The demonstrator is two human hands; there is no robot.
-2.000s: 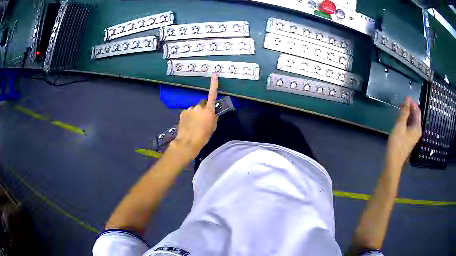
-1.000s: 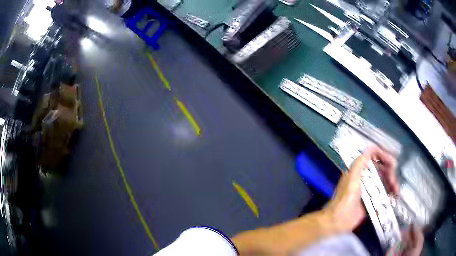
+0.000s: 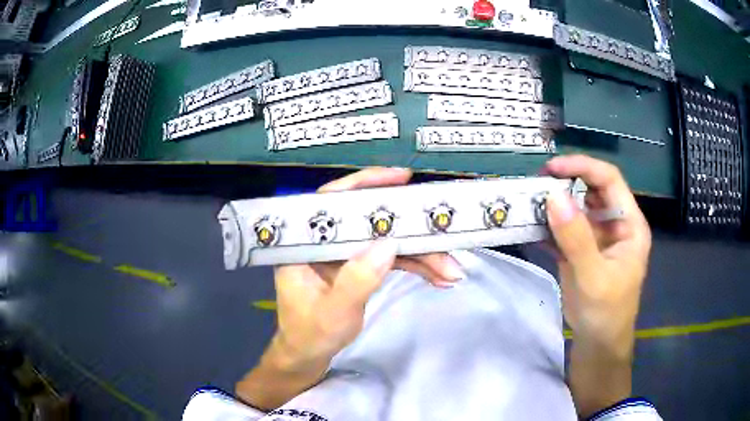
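Observation:
A silver light-bar module is held up close above the bench edge, nearly level, its face towards me. It carries several round fittings, most with yellow centres; the second from the left shows a pale centre with dark dots. My left hand grips it from below near its middle, thumb on the lower front edge and fingers behind. My right hand holds its right end, thumb over the last fitting. A thin pale piece shows at my right fingers; I cannot tell what it is.
More light bars lie on the green bench mat in groups behind the held one. Dark ribbed blocks stand at the left. A white fixture with a red button is at the back. A black perforated tray is at the right.
Two seconds ago my left finger pointed at a bar on the bench and my right hand was apart. Now both hands hold a bar up, and the view has swung back to the bench.

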